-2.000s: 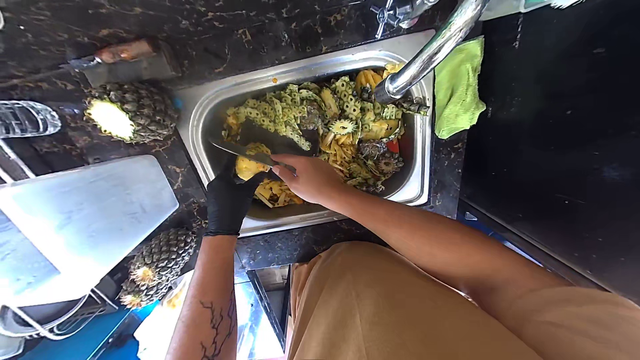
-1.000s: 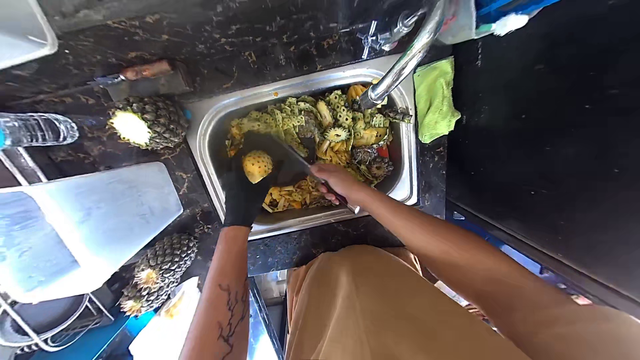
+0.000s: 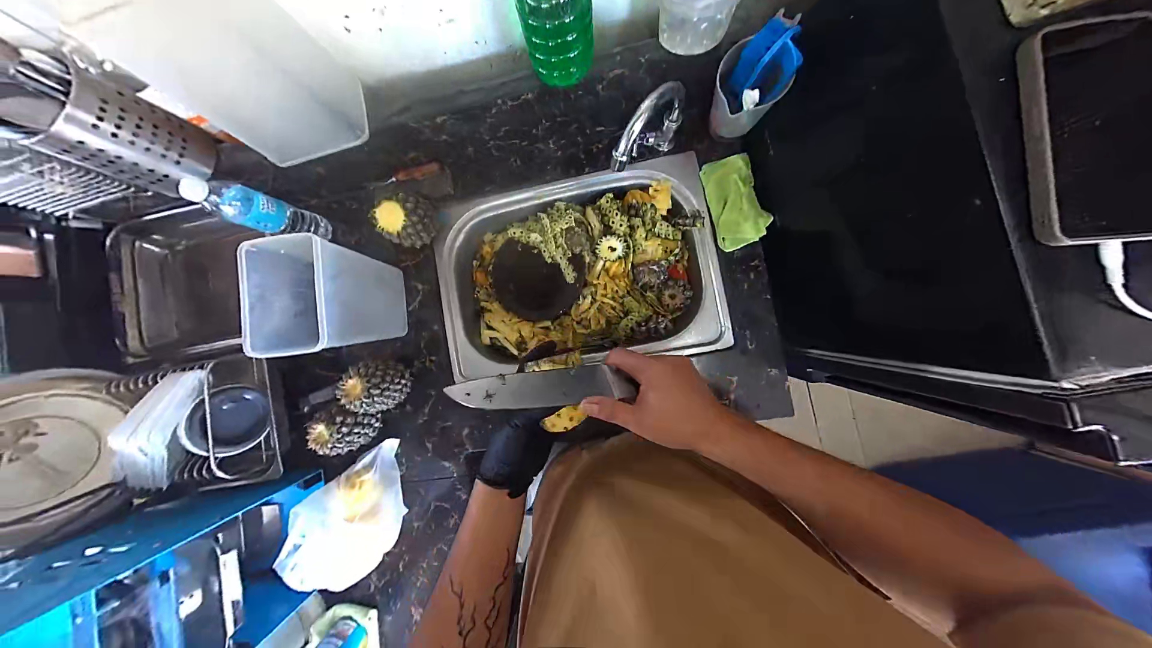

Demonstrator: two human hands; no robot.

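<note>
My right hand (image 3: 661, 396) grips a large knife (image 3: 531, 389), its broad blade pointing left across the sink's near rim. Below the blade is my left hand (image 3: 515, 454) in a black glove, partly hidden by the knife. It holds a peeled pineapple (image 3: 564, 418), of which only a yellow part shows between the hands. Pineapple peels (image 3: 621, 301) and cut scraps fill much of the steel sink (image 3: 720, 310), around a dark round area at its left.
Unpeeled pineapples (image 3: 373, 387) lie left of the sink, near a plastic container (image 3: 360, 292). Another pineapple (image 3: 405, 220), its end cut, sits by the upper left corner. A green cloth (image 3: 733, 202) lies right of the faucet (image 3: 648, 126). A plastic bag (image 3: 346, 522) is at lower left.
Both hands have moved from over the sink to its near edge, with the knife and the peeled pineapple. The view has shifted and takes in more of the counter.
</note>
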